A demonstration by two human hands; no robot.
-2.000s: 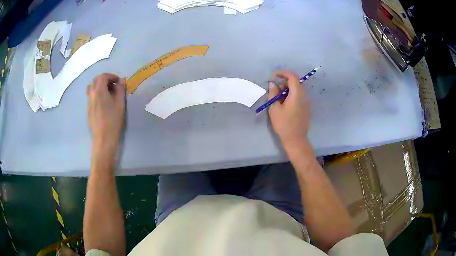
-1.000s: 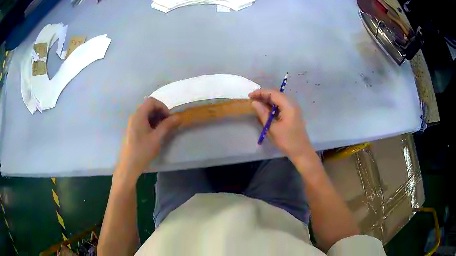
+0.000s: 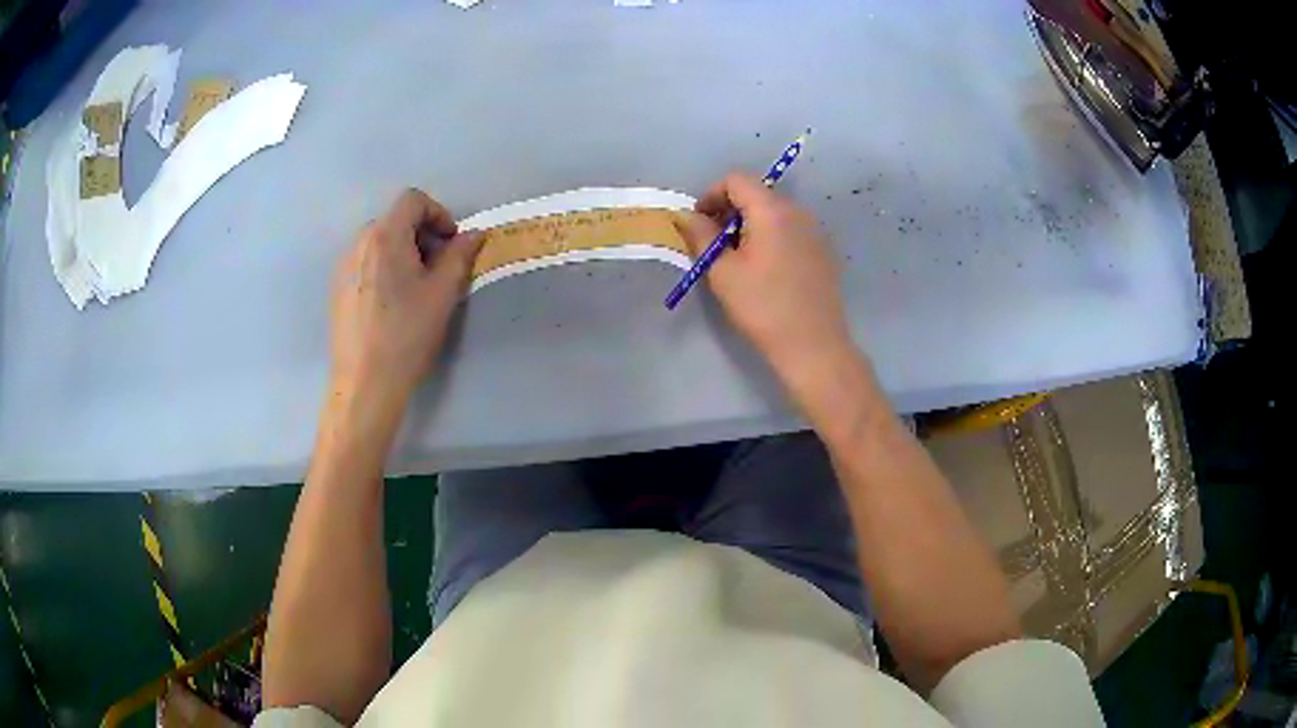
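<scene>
The tan curved marking template [image 3: 576,239] lies over the white collar piece [image 3: 583,199], whose white edges show above and below it. My left hand [image 3: 398,292] grips the template's left end with thumb and fingers. My right hand [image 3: 775,270] has its fingers on the right end of the template and piece. It also holds the blue-purple pencil [image 3: 780,164], slanted with its pale end pointing up and right. Both ends of the collar piece are hidden by my hands.
A loose pile of white collar pieces [image 3: 192,185] with small tan pattern cards [image 3: 101,177] lies at the left. An iron [image 3: 1109,93] stands at the far right edge. Bits of white pieces show at the top edge. Taped cardboard [image 3: 1060,526] is below right.
The template was taken from the table by my left hand, brought in front of the collar piece, then moved up onto it. Both hands are now at its ends.
</scene>
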